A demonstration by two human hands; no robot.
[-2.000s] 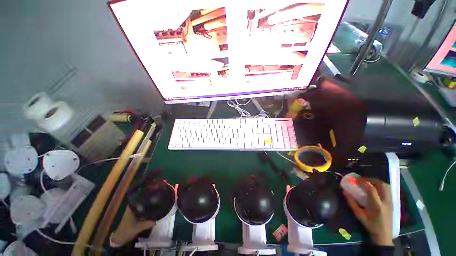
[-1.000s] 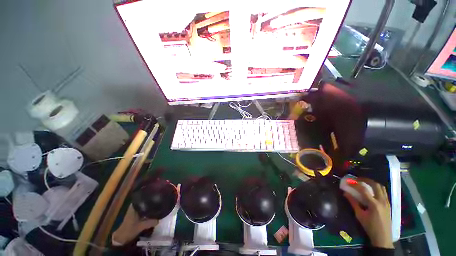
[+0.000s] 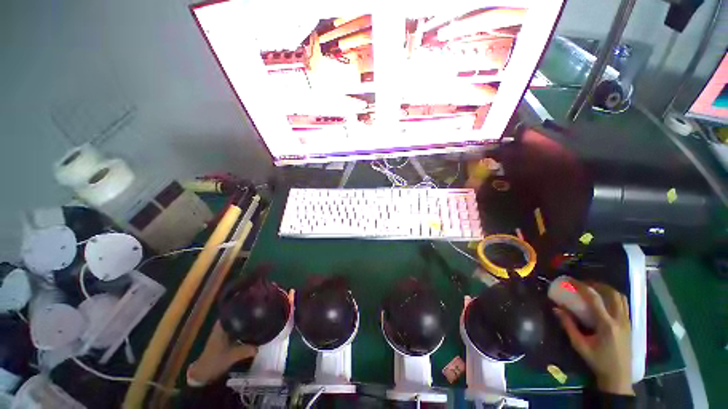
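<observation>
Several security cameras with black round fronts and white arms stand in a row along the bench's front edge. My left hand [image 3: 217, 356] is at the leftmost camera [image 3: 257, 313], its fingers against the camera's lower left side. My right hand [image 3: 600, 335] rests over a pale mouse [image 3: 573, 299] that shows a red glow, right of the rightmost camera [image 3: 508, 321]. The large monitor [image 3: 383, 80] shows a bright picture split into several views. The white keyboard [image 3: 381, 214] lies below it.
A yellow tape roll [image 3: 507, 256] lies left of the mouse. A black rounded machine [image 3: 638, 209] with yellow tabs stands at right. Long yellow and brown strips [image 3: 187, 299] lie left of the row. White round-ended units [image 3: 113, 256] are piled at far left, with white rolls [image 3: 108, 182] behind.
The whole view has shifted slightly, so the bench things sit a little further right in the picture. Both hands keep their places on the camera and the mouse.
</observation>
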